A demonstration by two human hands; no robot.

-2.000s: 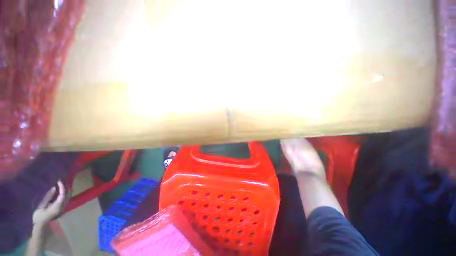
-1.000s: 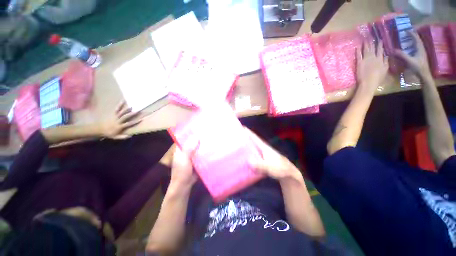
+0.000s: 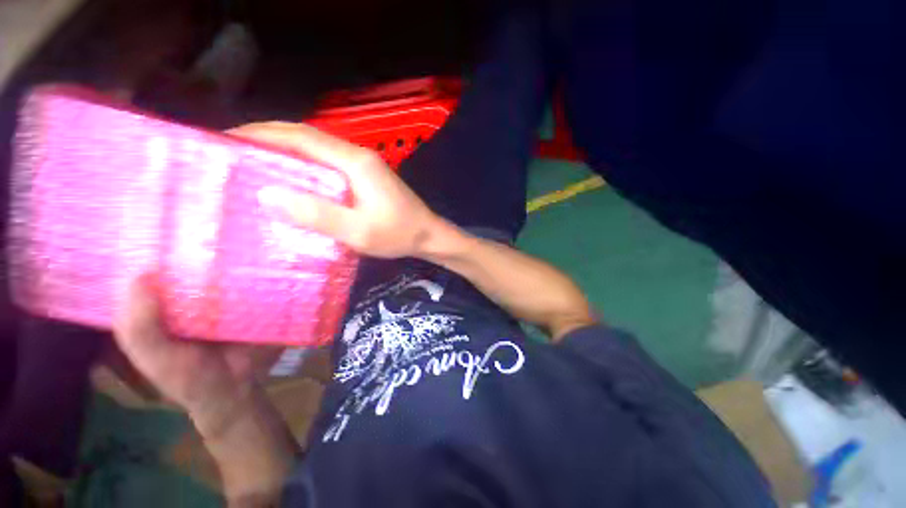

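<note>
A firm pink filled bubble pack (image 3: 189, 218) is held up at the left of the view, above the wearer's left side. My left hand (image 3: 189, 357) grips its lower edge, with the thumb on the near face and the other fingers hidden or blurred behind it. My right hand (image 3: 348, 193) grips the pack's right end from above, with fingers lying over its face. The pack's far side is hidden.
A red plastic stool (image 3: 397, 119) shows behind the right hand. Green floor (image 3: 616, 268) with a yellow line lies to the right. Brown cardboard (image 3: 755, 427) and a whitish heap (image 3: 844, 437) with something blue are at lower right. Dark clothing of a person fills the upper right.
The view has turned from the bench down toward the lap and floor. The pink pack, still in both hands, has moved from over the bench edge to the left. The bench is out of view.
</note>
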